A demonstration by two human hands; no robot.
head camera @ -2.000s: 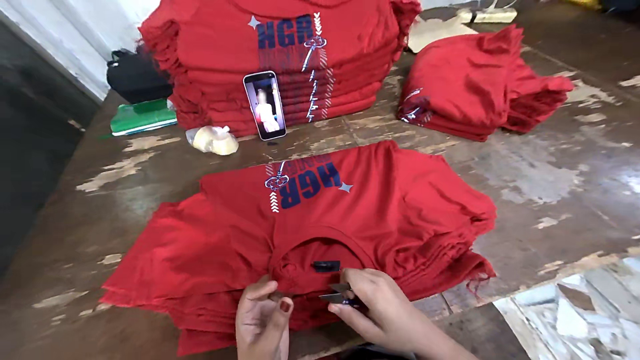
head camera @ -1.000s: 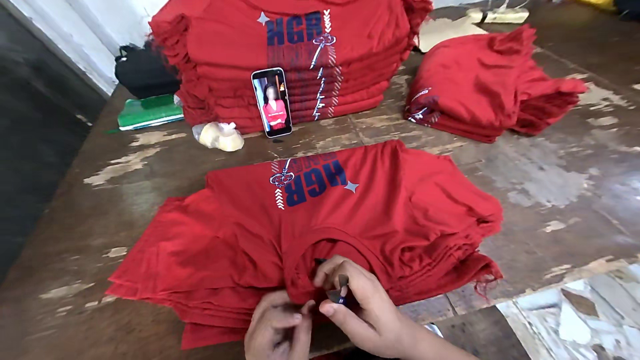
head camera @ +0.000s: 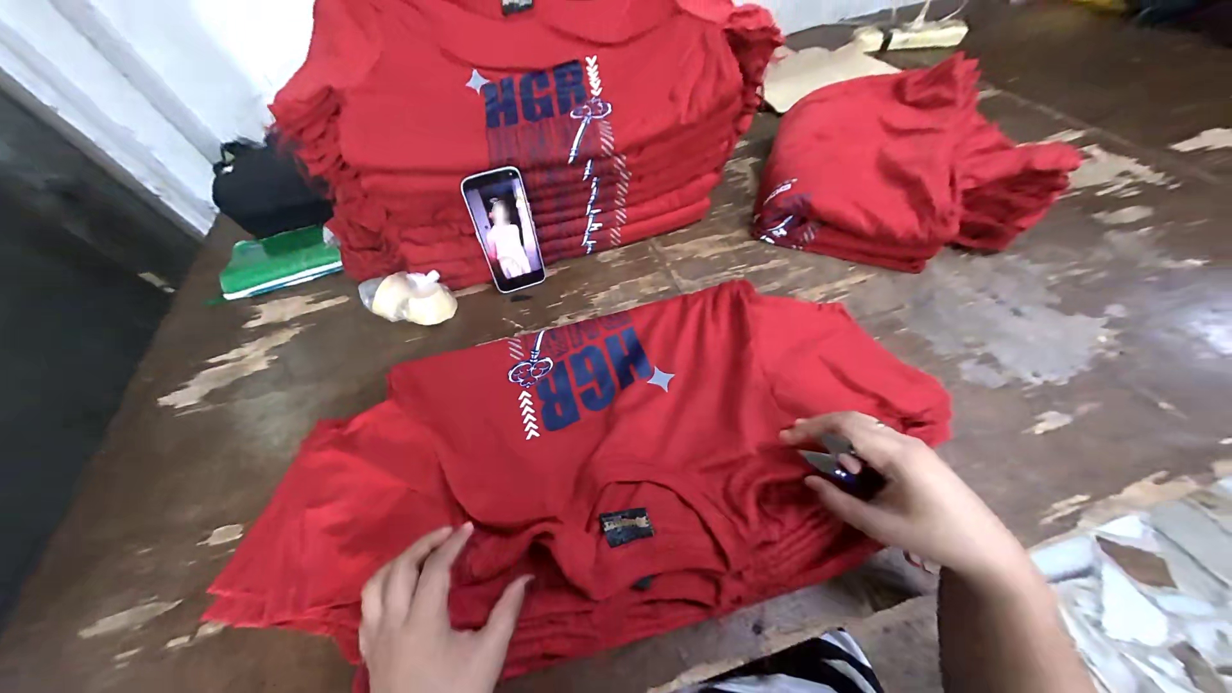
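A pile of red printed T-shirts point(head camera: 693, 404) lies on the worn table, its neckline toward me and a black neck label point(head camera: 626, 526) showing inside the collar. My left hand point(head camera: 438, 606) rests on the shirts left of the collar, fingers spread, nothing held. My right hand point(head camera: 890, 481) is over the right shoulder of the top shirt and holds small thread snips point(head camera: 842, 470) between thumb and fingers, blades pointing left. The palm hides part of the snips' handle.
Behind stands a taller stack of red T-shirts point(head camera: 414, 125) with a lit phone point(head camera: 503, 231) leaning on it. A rolled tape point(head camera: 412, 297), a green packet point(head camera: 279, 260) and a black bag point(head camera: 269, 188) are at left. Folded red shirts point(head camera: 866, 173) lie at right, fabric scraps point(head camera: 1136, 587) lower right.
My hands were close together at the collar; now they are apart, the right one further right with the snips, the left one further left. The collar and its label are uncovered.
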